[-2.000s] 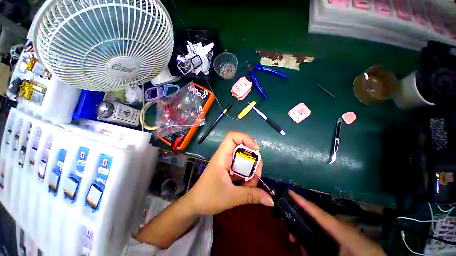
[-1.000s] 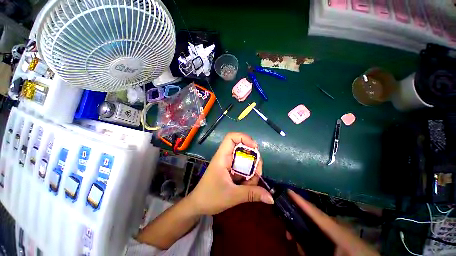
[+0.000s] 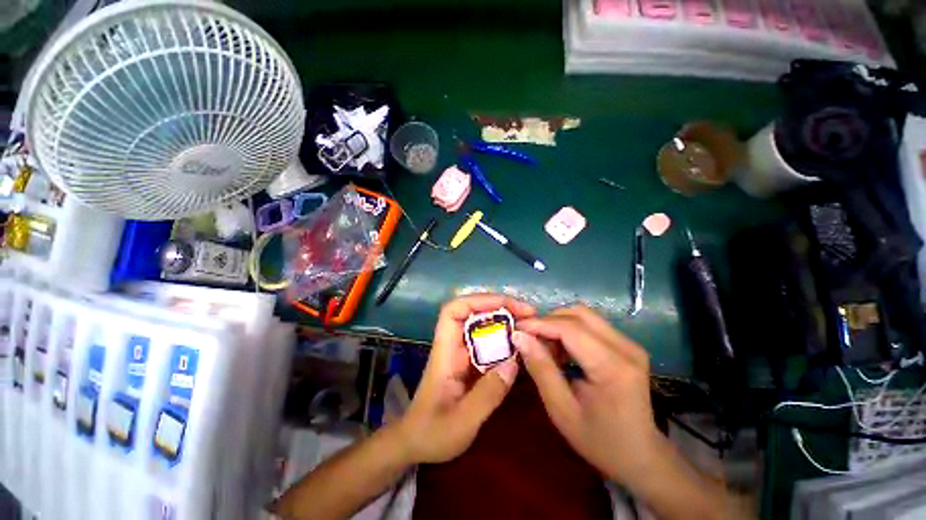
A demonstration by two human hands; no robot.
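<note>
A small watch body (image 3: 491,340) with a white-pink rim and a lit white and yellow display faces up above the mat's front edge. My left hand (image 3: 454,391) holds it by its sides. My right hand (image 3: 594,381) has thumb and fingertips at the watch's right edge; whether a tiny part is between them cannot be told. The black electric screwdriver (image 3: 710,300) lies on the right of the mat, its thin bit pointing away from me. A pale pink back cover (image 3: 565,224) lies flat beyond my hands.
Tweezers (image 3: 638,270) and a small pink part (image 3: 657,223) lie right of centre. A yellow-ended tool (image 3: 466,231), blue-handled cutters (image 3: 483,177), a screw cup (image 3: 415,148) and another pink watch part (image 3: 451,189) lie beyond. A fan (image 3: 168,112) and foam trays (image 3: 218,406) stand left.
The screwdriver has left my right hand and lies on the mat at the right. My right hand has moved in to the watch's edge. The whole view has shifted sideways.
</note>
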